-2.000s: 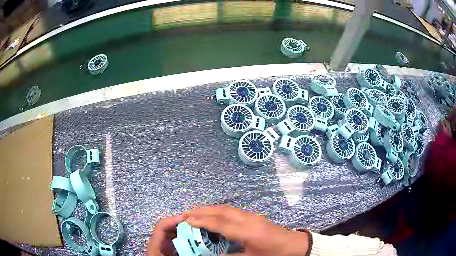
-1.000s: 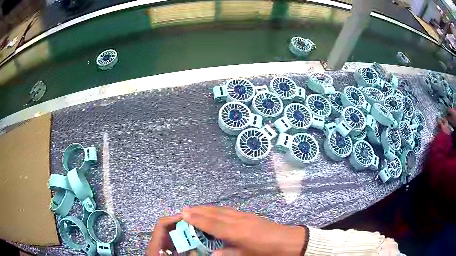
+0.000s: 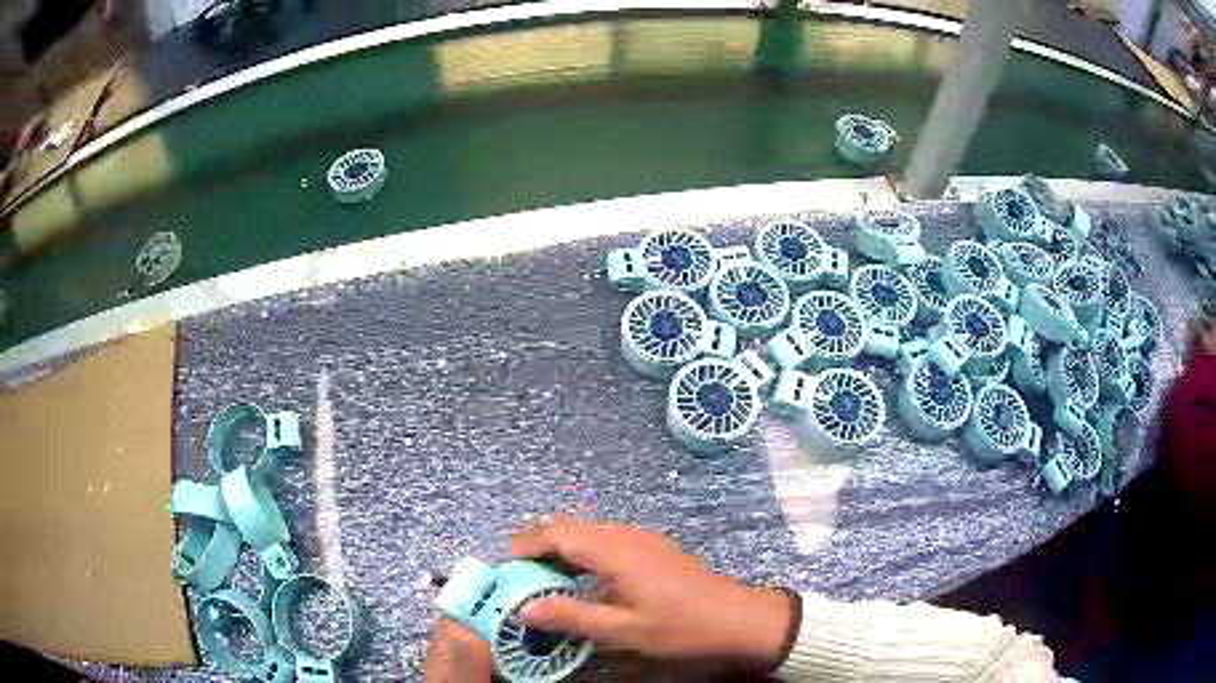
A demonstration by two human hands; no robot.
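Observation:
A pale teal fan head [image 3: 536, 656] with pale radial spokes is held low in the view, its block-like neck [image 3: 467, 588] pointing up and left. My right hand [image 3: 654, 594] is over it, with the thumb on the spoked face and the fingers at the far rim. My left hand [image 3: 458, 654] is mostly cut off by the bottom edge; its visible part is against the fan head below the neck. The lower rim of the fan head is partly hidden or cut off.
Empty ring housings [image 3: 316, 622] lie at left by a cardboard sheet [image 3: 87, 500]. A pile of fan heads [image 3: 830, 324] lies at right. Behind the bench, the green conveyor belt [image 3: 534, 147] carries several discs. A grey post [image 3: 954, 114] stands at its edge. A person's red sleeve [image 3: 1191, 427] is at far right.
The fan head has turned so its spoked face shows more. My right thumb now lies on that face. The discs on the belt have moved right; the whole view has shifted slightly.

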